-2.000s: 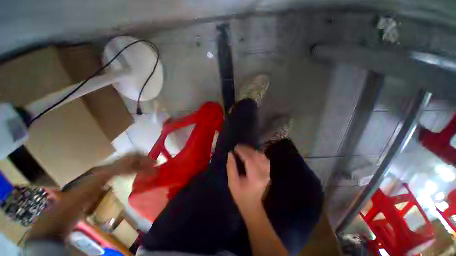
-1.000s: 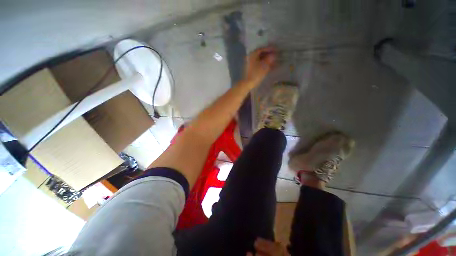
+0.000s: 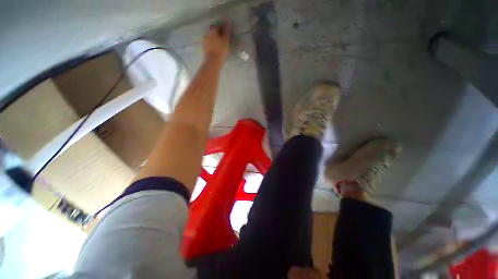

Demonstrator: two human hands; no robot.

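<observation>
My left hand [image 3: 217, 41] is stretched far out and down to the grey floor [image 3: 377, 65], near the wall at the upper left. Its fingertips are at a small dark spot; blur hides whether they hold it. A small white scrap [image 3: 244, 55] lies on the floor just right of the hand. My right hand [image 3: 303, 272] is at the bottom edge by my dark trouser leg, mostly cut off, so its fingers cannot be made out.
A red plastic stool [image 3: 218, 201] stands beside my leg. A white fan base [image 3: 155, 68] with a black cord and an open cardboard box [image 3: 82, 169] are at the left. My shoes [image 3: 316, 111] are on the floor. A grey metal leg [image 3: 464, 65] is at the right.
My left hand has moved from over the stool out to the floor, then leftward to the dark spot. My right hand has dropped from my lap to the bottom edge. The view has shifted.
</observation>
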